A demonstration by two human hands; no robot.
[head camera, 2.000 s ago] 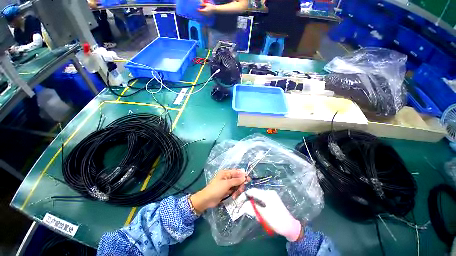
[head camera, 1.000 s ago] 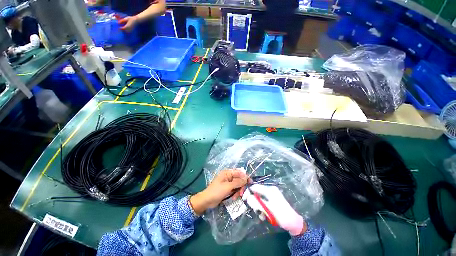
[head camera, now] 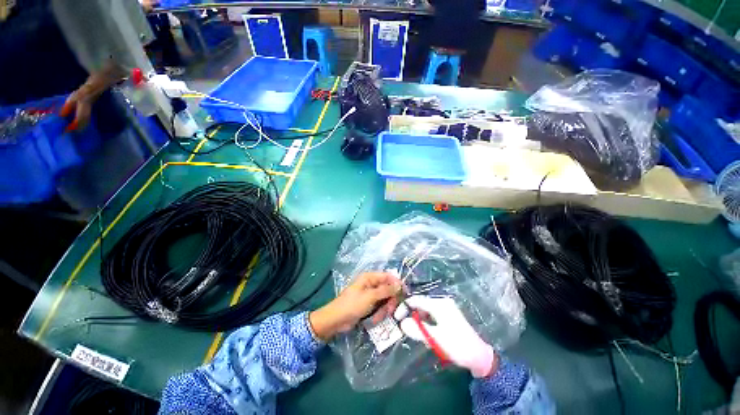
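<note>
My bare left hand [head camera: 361, 301] pinches a dark cable end with thin pale strands [head camera: 415, 258] fanning out above the fingertips. My gloved right hand [head camera: 454, 331] holds red-handled scissors [head camera: 430, 340] close to the left fingertips; the blades are too small to make out. Both hands are over a clear plastic bag [head camera: 479, 284] with small thin bits in it. A white label [head camera: 385, 333] shows on the bag below the fingers. A black cable coil [head camera: 203, 255] lies on the left and a thicker cable bundle [head camera: 588, 280] on the right.
Behind the bag are a light-blue tray [head camera: 420, 158] on a long cream box [head camera: 519, 194], a bagged black bundle [head camera: 604, 138], a black fan-like device [head camera: 363, 105] and a larger blue tray [head camera: 264, 91]. At far left, a person's hand [head camera: 79, 105] is at a blue crate [head camera: 32, 162].
The other person has moved from the back to the far left, with the blue crate there. My hands stay almost in place; the scissors in my right hand have shifted angle slightly.
</note>
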